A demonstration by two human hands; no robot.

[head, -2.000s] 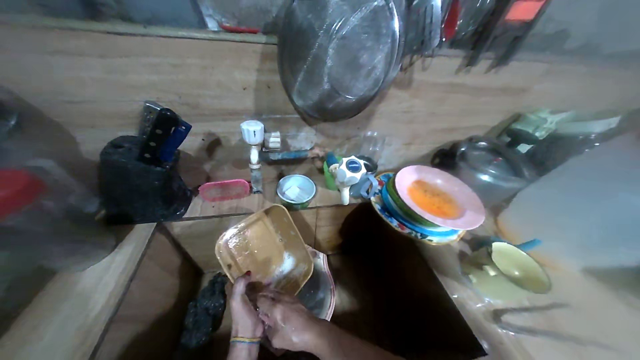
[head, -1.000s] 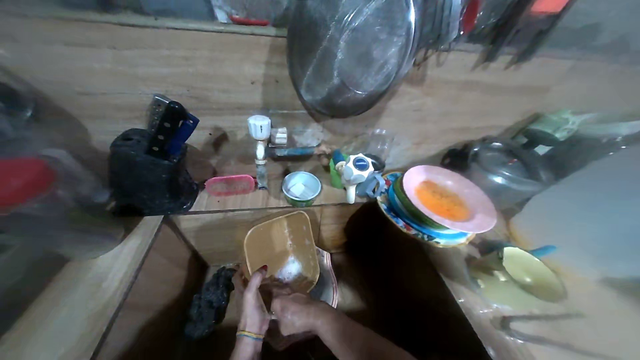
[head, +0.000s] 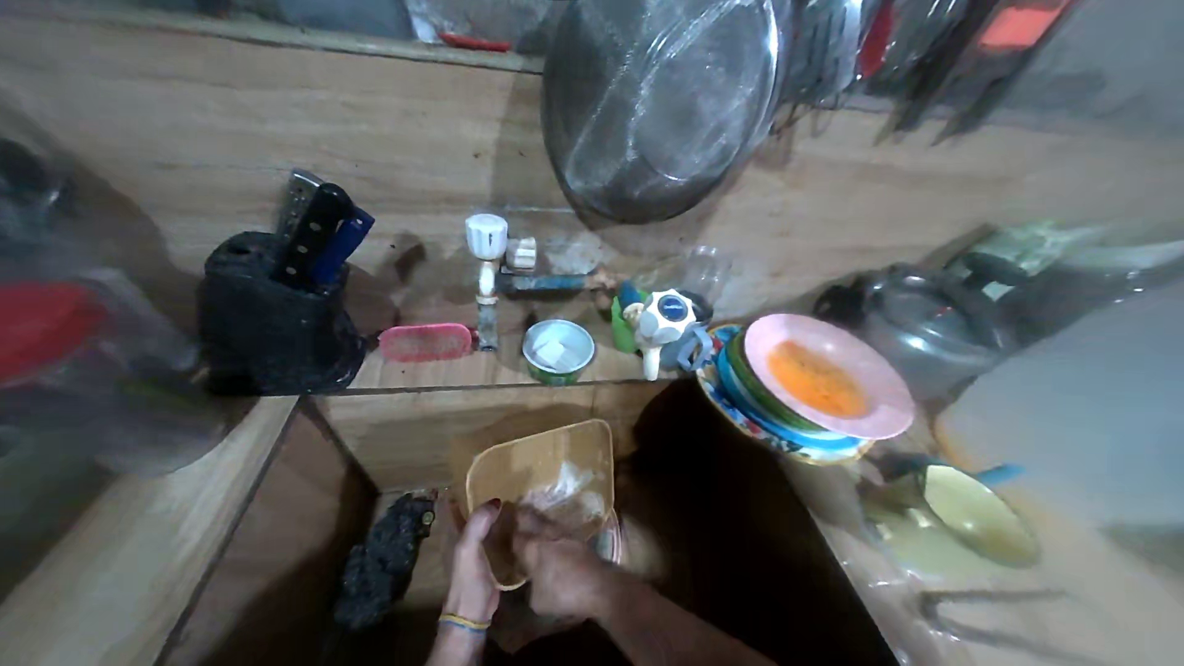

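Low in the sink, my left hand (head: 474,564) grips the near left edge of a tan square plastic container (head: 499,462), which is tilted with its inside showing. White suds (head: 566,490) lie inside it. My right hand (head: 560,564) reaches into the container with curled fingers against its inner surface; whether it holds a scrubber cannot be seen. Behind the container, a round dish (head: 610,541) shows partly at the sink bottom. A small round tin (head: 558,350) with white pieces in it stands on the ledge beyond the sink.
A dark cloth-like bundle (head: 384,560) lies at the sink's left. On the ledge are a black knife holder (head: 268,314), a pink brush (head: 425,342) and a tap (head: 664,319). Stacked plates (head: 888,384) overhang the right corner, near a yellow cup (head: 980,513). A large metal pan (head: 661,102) hangs above.
The tan container has turned and tilted in my left hand. My right hand has moved from the container's lower edge to its inside.
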